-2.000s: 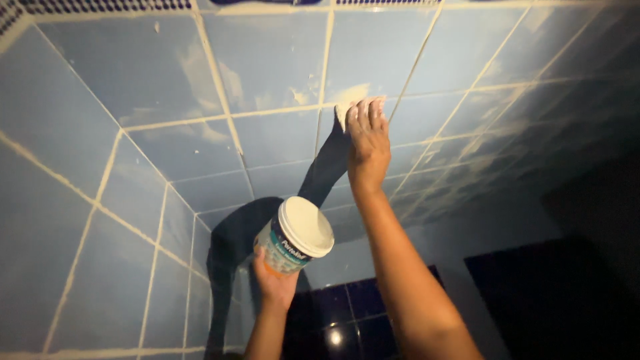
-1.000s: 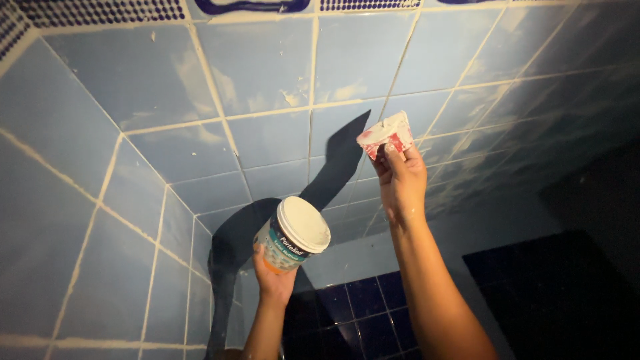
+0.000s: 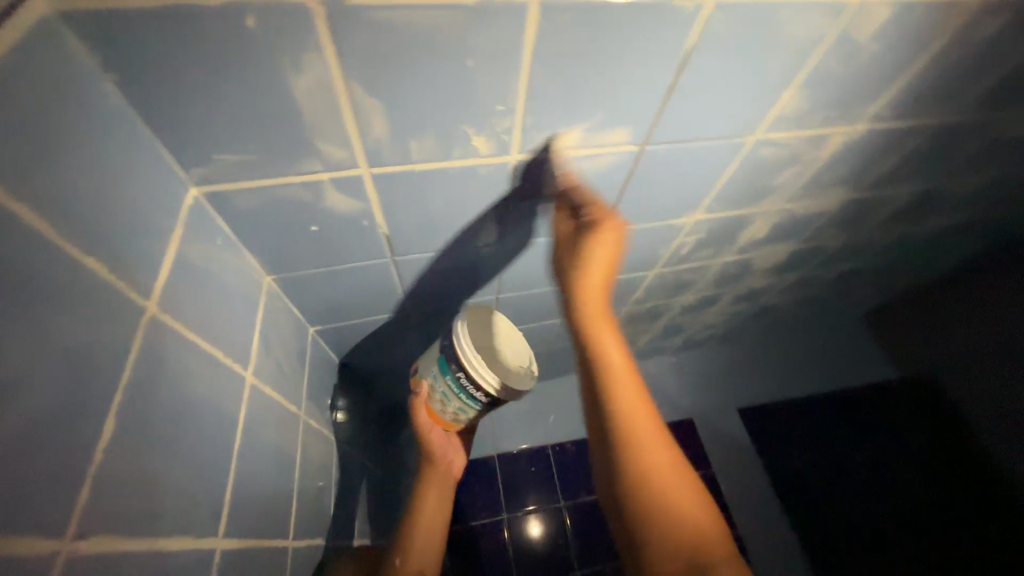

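My left hand [image 3: 442,436] grips a round plastic tub of white grout paste [image 3: 476,368] from below and beside, its open top tilted to the right. My right hand [image 3: 588,240] is raised to the blue tiled wall [image 3: 448,88], blurred by motion. Its fingertips are at a pale grout line [image 3: 596,150] with a whitish smear of paste just above. A small pale edge shows at the fingertips; the spreader itself is mostly hidden. Some joints are filled pale, while others, such as one right of the hand, look thin and dark.
A second blue tiled wall [image 3: 96,320] meets this one in a corner at the left. Dark blue glossy tiles [image 3: 528,480] reflect a light lower down. My shadow falls across the wall behind the tub. The far right is very dark.
One second ago my right hand held a red and white paste-covered spreader away from the wall; now it is back up at the grout line. The left hand still holds the tub.
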